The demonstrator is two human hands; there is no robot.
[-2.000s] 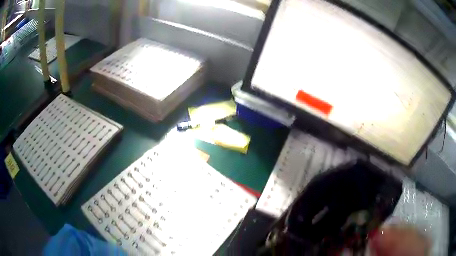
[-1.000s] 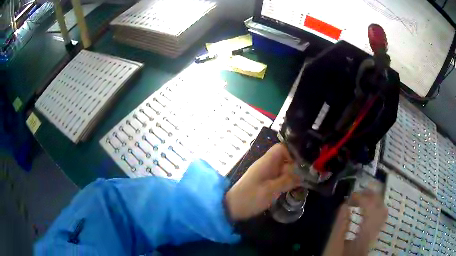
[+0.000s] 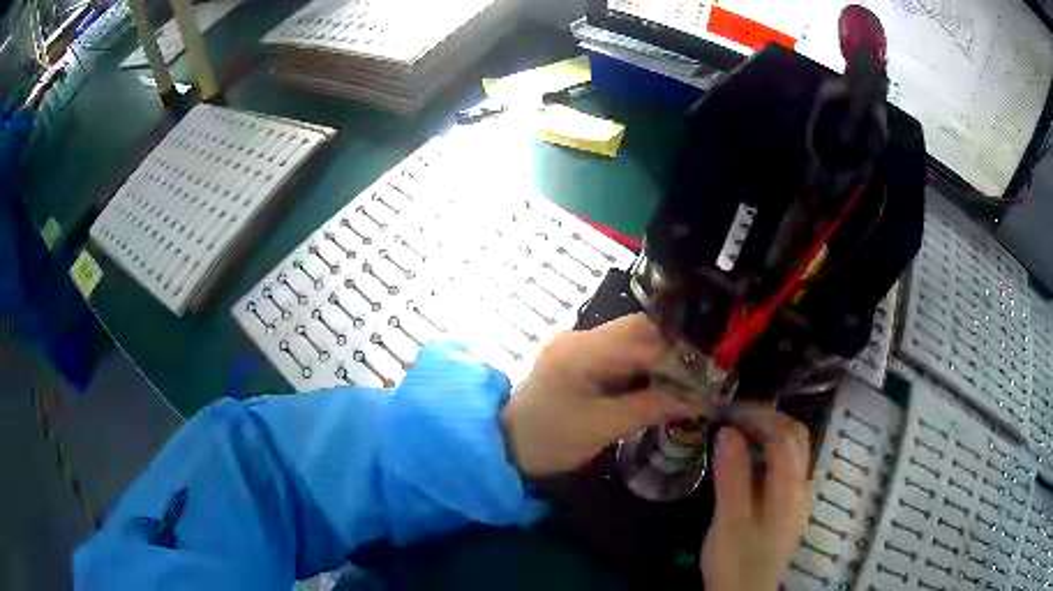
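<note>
The black test fixture (image 3: 797,219) stands right of the middle, with red wires (image 3: 768,312) and a red-gripped toggle handle (image 3: 863,44) on top. A shiny silver cup (image 3: 663,464) stands below its clamping head. My left hand (image 3: 595,393) is at the metal pieces of the head, just above the cup, thumb and fingers close together. My right hand (image 3: 756,491) is just right of the cup, its bent fingertips near my left fingertips. Any small part between the fingertips is hidden or too blurred to tell.
A tray of dumbbell-shaped parts (image 3: 367,271) lies left of the fixture, more trays (image 3: 941,496) lie right. Another tray pile (image 3: 208,196) is at far left, a thick stack (image 3: 387,40) behind. Yellow slips (image 3: 583,131), a blue box (image 3: 647,72) and the monitor (image 3: 981,104) are at the back.
The view has dropped from the monitor to the fixture. Since one second ago my right hand has moved left to the cup area, close to my left hand, which stays at the clamping head.
</note>
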